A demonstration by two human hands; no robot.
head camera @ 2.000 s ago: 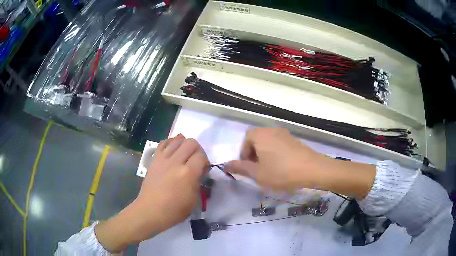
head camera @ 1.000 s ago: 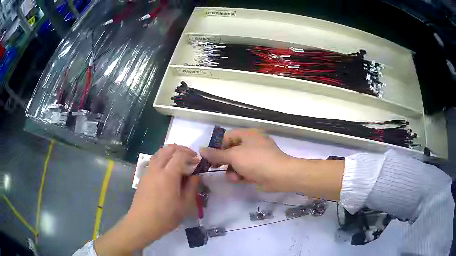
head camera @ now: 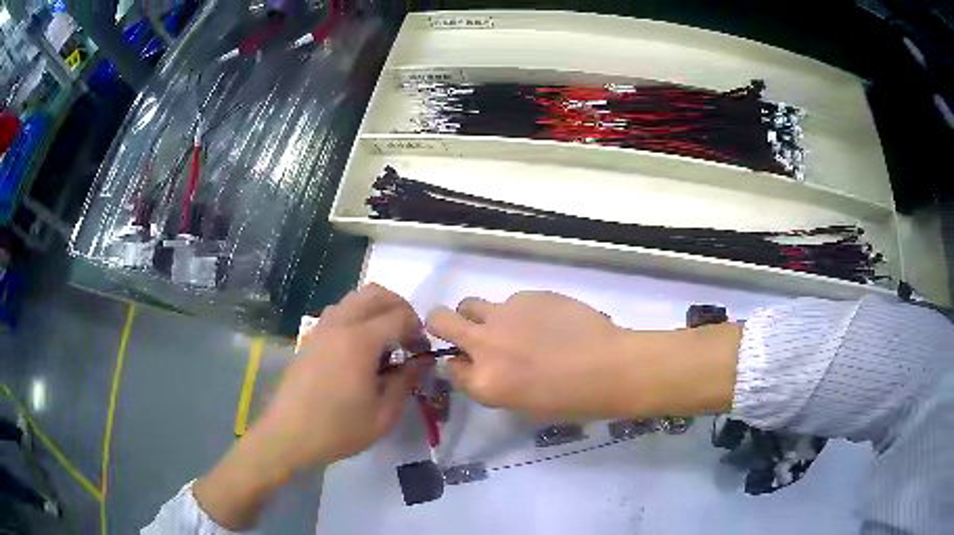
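Observation:
My left hand [head camera: 335, 392] and my right hand [head camera: 539, 350] meet over the left part of the white layout board [head camera: 565, 496]. Between their fingertips they hold a short black wire lead [head camera: 434, 353], partly hidden by the fingers. A red wire [head camera: 430, 421] runs down from below my left fingers to a black connector [head camera: 421, 482]. A small metal fixture [head camera: 466, 472] sits beside that connector, and a thin wire runs right from it past more metal fixtures [head camera: 560, 434].
A cream parts tray [head camera: 617, 251] beyond the board holds red-black leads [head camera: 628, 120] and black leads [head camera: 586, 225]. Clear plastic blister trays [head camera: 251, 157] lie at left. A black clamp-like part [head camera: 769, 455] and a black block [head camera: 706, 315] are at right.
The dark strip that stood up between my fingers a second ago no longer shows. My hands stay close together at the same spot over the wire. The view has shifted slightly.

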